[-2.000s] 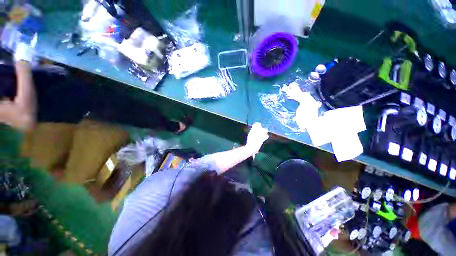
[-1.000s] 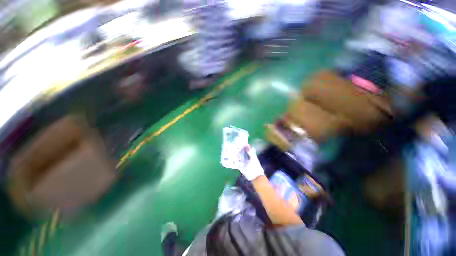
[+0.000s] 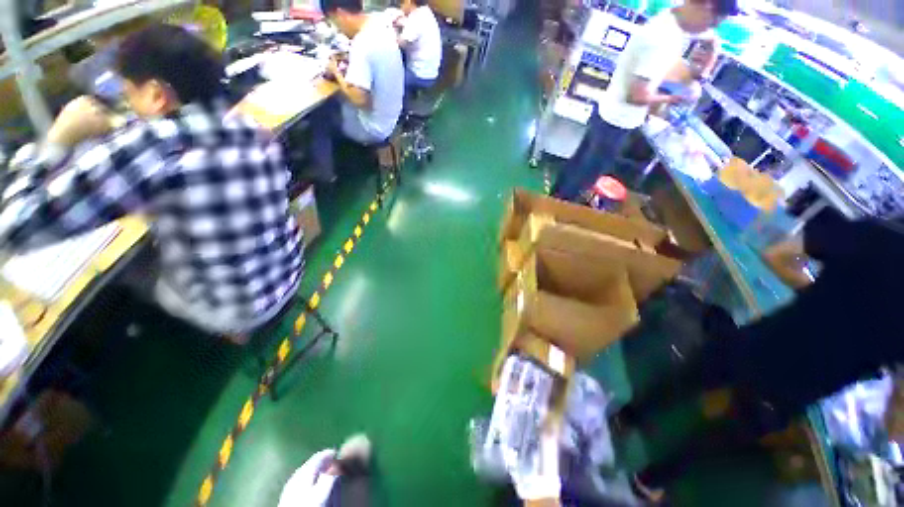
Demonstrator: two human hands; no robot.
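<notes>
A pale, see-through rectangular case shows low right of centre, blurred, among crinkly clear plastic. A white shape that looks like my gloved right hand is at its lower end, at the bottom edge. Blur hides the fingers, so I cannot tell whether they grip the case. A white shape left of a grey shoe looks like my gloved left hand. It is small, blurred and cut off by the bottom edge; its fingers cannot be made out.
Open cardboard boxes stand right of the green aisle. Yellow-black tape runs along its left side. A person in a checked shirt sits at the left bench; others are farther back. A person in black leans at the right bench.
The view has swung from the benches to the aisle and sharpened. The boxes look nearer. The case was held out over the floor in my right hand; now it shows lower, by the plastic.
</notes>
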